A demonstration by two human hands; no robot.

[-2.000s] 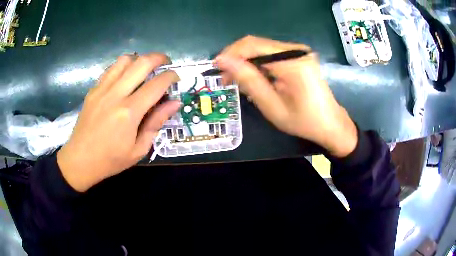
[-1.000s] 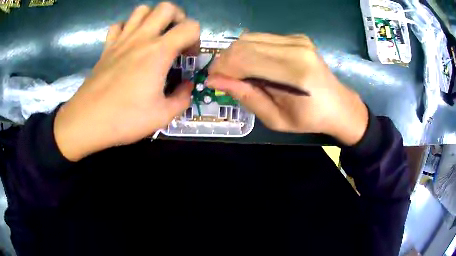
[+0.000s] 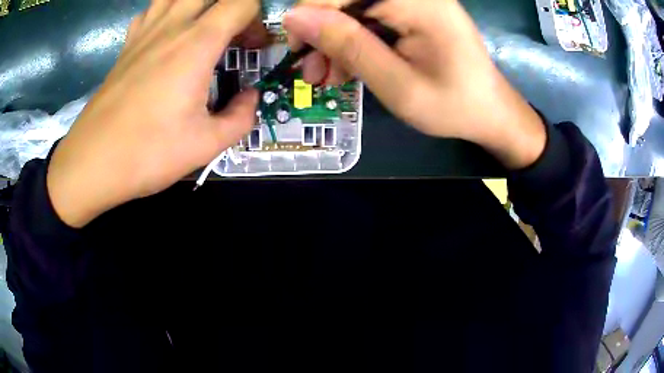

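Observation:
The white open socket housing [image 3: 291,162] lies on the dark green bench in front of me. Inside it is a green circuit board [image 3: 320,109] with a yellow block and round parts. A brass contact strip [image 3: 280,146] runs along its near side. My left hand [image 3: 156,109] is over the housing's left side, thumb beside the board; whether its fingers grip anything is hidden. My right hand [image 3: 415,69] holds black tweezers [image 3: 291,56], their tip low over the board's upper left. A short white wire [image 3: 210,169] sticks out at the housing's near left corner.
Another open housing [image 3: 575,29] with a board lies at the upper right. Clear plastic film [image 3: 639,73] runs beside it at the far right. More crumpled film [image 3: 33,138] lies at the left. The bench's front edge runs just below the housing.
The view has shifted, so the housing sits higher in the picture. The tweezers now point down-left over the board, and more of the board shows. Both hands remain over the housing.

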